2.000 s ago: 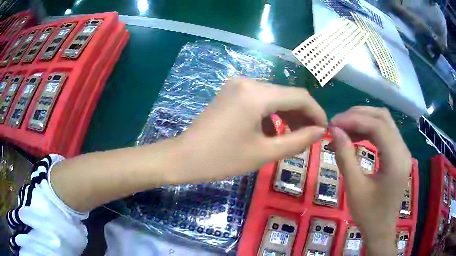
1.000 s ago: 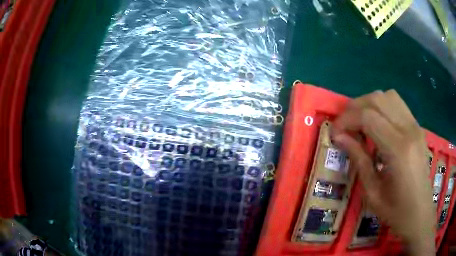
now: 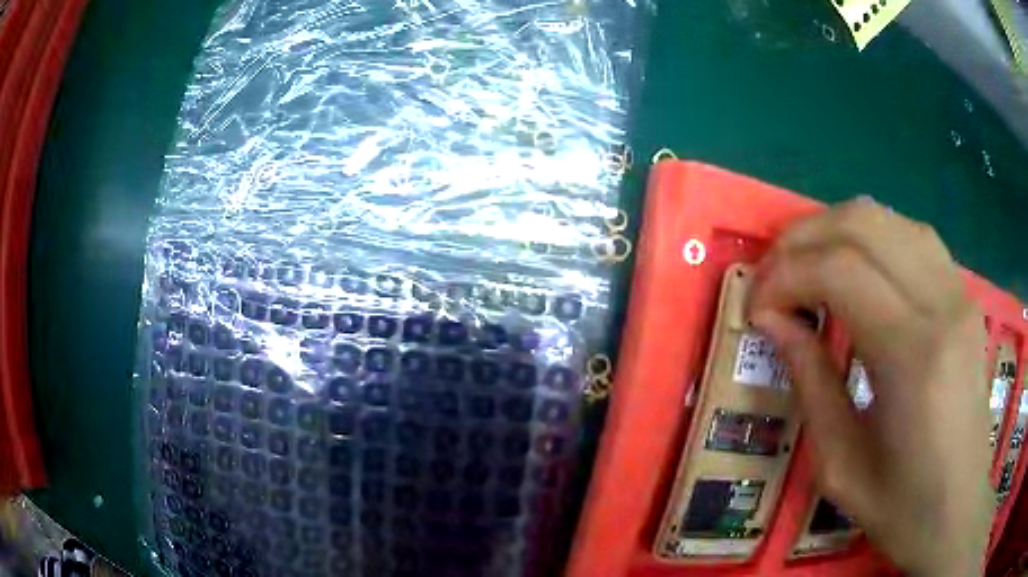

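Observation:
My right hand (image 3: 874, 361) is over the top end of a gold phone body (image 3: 701, 451) in a pocket of the red foam tray (image 3: 643, 417). Its thumb and forefinger come together at the phone's top edge and hide that end; whether a small part is between them cannot be told. The phone shows a white label (image 3: 758, 361) and a green and black patch (image 3: 721, 507). The lens sheet (image 3: 383, 440), rows of dark squares under crinkled clear film (image 3: 395, 147), lies left of the tray. My left hand is out of view; only a striped cuff shows at the bottom left.
Another red tray stack (image 3: 25, 225) stands along the left edge. Small gold rings (image 3: 597, 378) lie between the lens sheet and the tray. A yellow perforated sheet (image 3: 868, 17) shows at the top right. More phones sit in the tray right of my hand.
Since two seconds ago, my left hand has left the picture and my right hand has gone to the phone. The view is much closer. Over the last second, my right hand has stayed at the phone's top end.

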